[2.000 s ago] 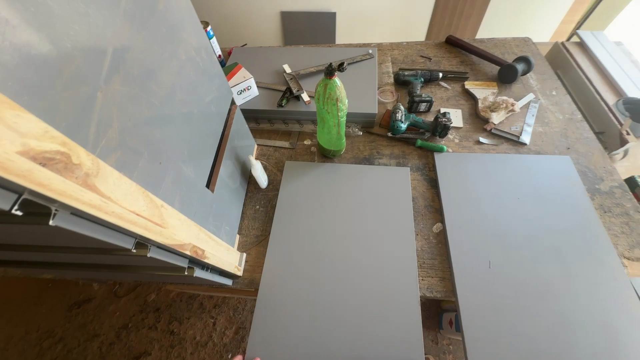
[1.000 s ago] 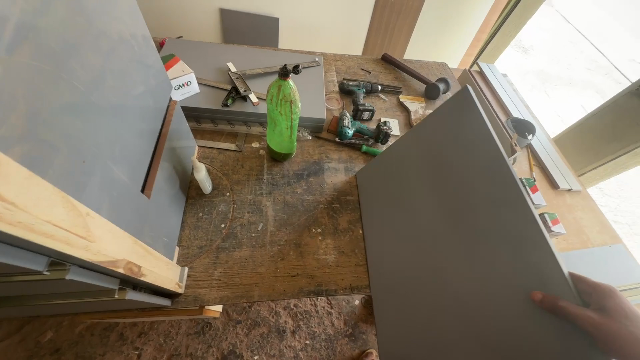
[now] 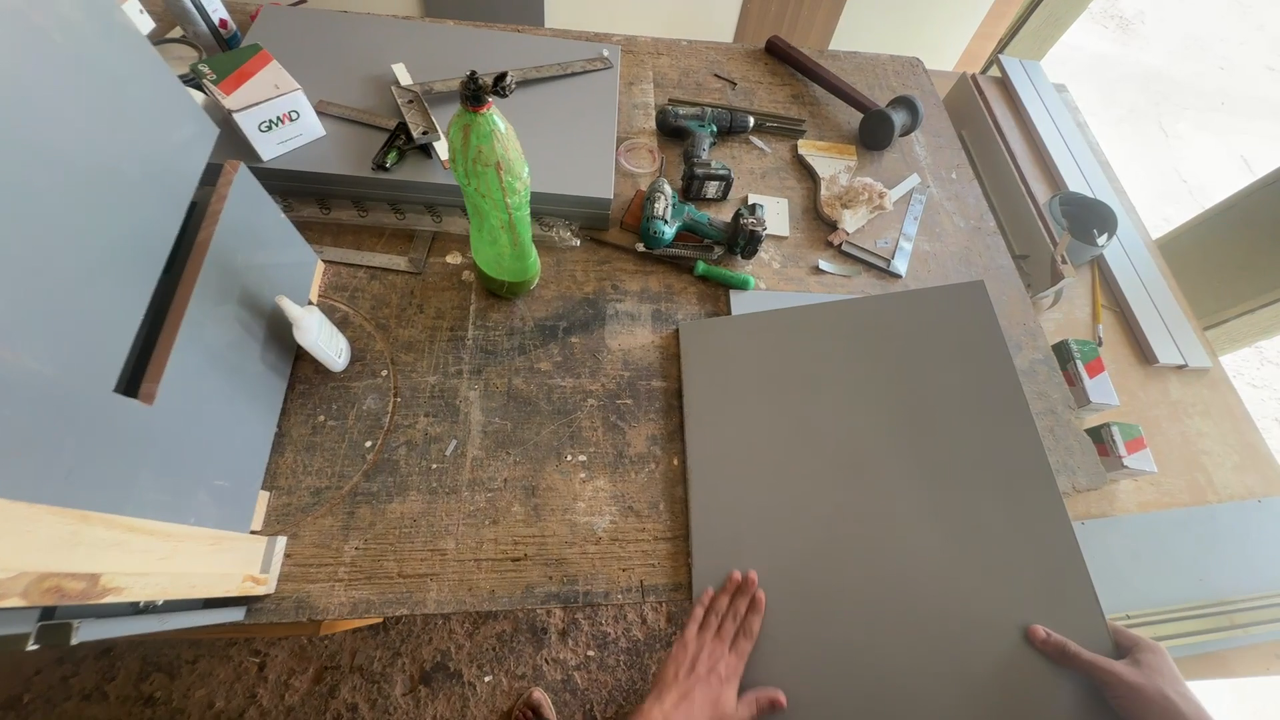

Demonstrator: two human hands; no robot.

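Note:
A grey board [image 3: 870,450] lies at the right of the wooden workbench, on top of another grey panel [image 3: 780,302] whose far edge peeks out. My left hand [image 3: 712,655] rests flat on its near left part, fingers apart. At the near right edge my right hand [image 3: 1120,665] grips the board, thumb on top and fingers out of sight beneath. Beyond the board lie two cordless drills [image 3: 690,225] and a green-handled tool [image 3: 724,275]. A green plastic bottle [image 3: 492,190] stands upright farther left.
A large grey panel assembly with a wooden rail [image 3: 130,555] fills the left, beside a white squeeze bottle [image 3: 318,335]. Stacked grey panels [image 3: 560,130] carry a sliding square. A mallet [image 3: 885,120] lies at the back; small boxes [image 3: 1085,375] stand on the right-hand surface.
The grey board, tilted up in my right hand one second ago, now lies lower on the right. Two seconds ago it lay in the middle of the bench. My left hand has come into view on it.

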